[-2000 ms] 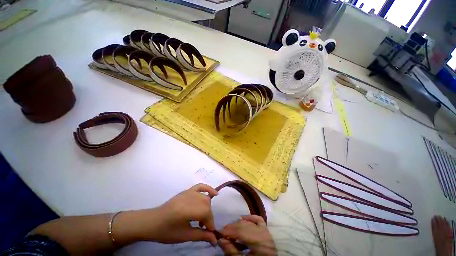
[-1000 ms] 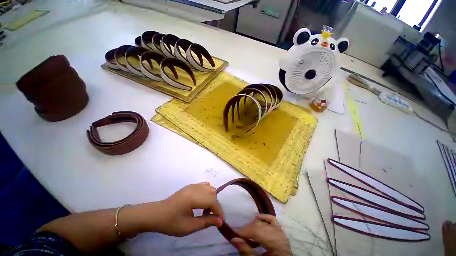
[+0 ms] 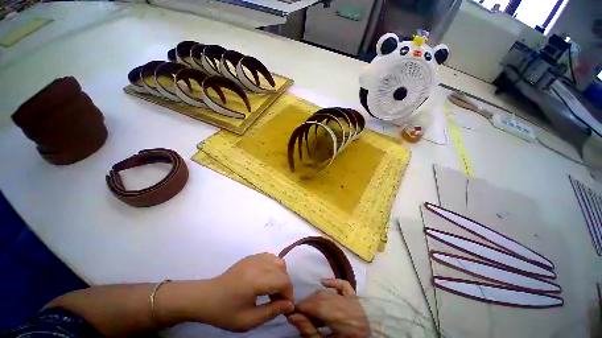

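A brown C-shaped headband (image 3: 336,259) is at the bottom centre, over white paper, its curve facing away from me. My left hand (image 3: 254,290) pinches its near end between thumb and fingers. My right hand (image 3: 332,310) holds the same near part from the right, fingertips close to my left thumb. My hands hide the near end of the band. A small nested group of finished brown headbands (image 3: 153,188) lies at left centre.
Dark brown stack (image 3: 63,125) at far left. Standing headband bases (image 3: 323,142) on yellow boards (image 3: 376,198), more bases (image 3: 191,79) behind. Panda-shaped fan (image 3: 399,86) at the back. White pointed ovals (image 3: 495,292) on grey-beige card at right. Thin dark strips (image 3: 587,211) at far right.
The view has shifted slightly back and forth. My right hand has moved in closer to my left fingertips on the band than a second ago. The hand at the right edge is out of view.
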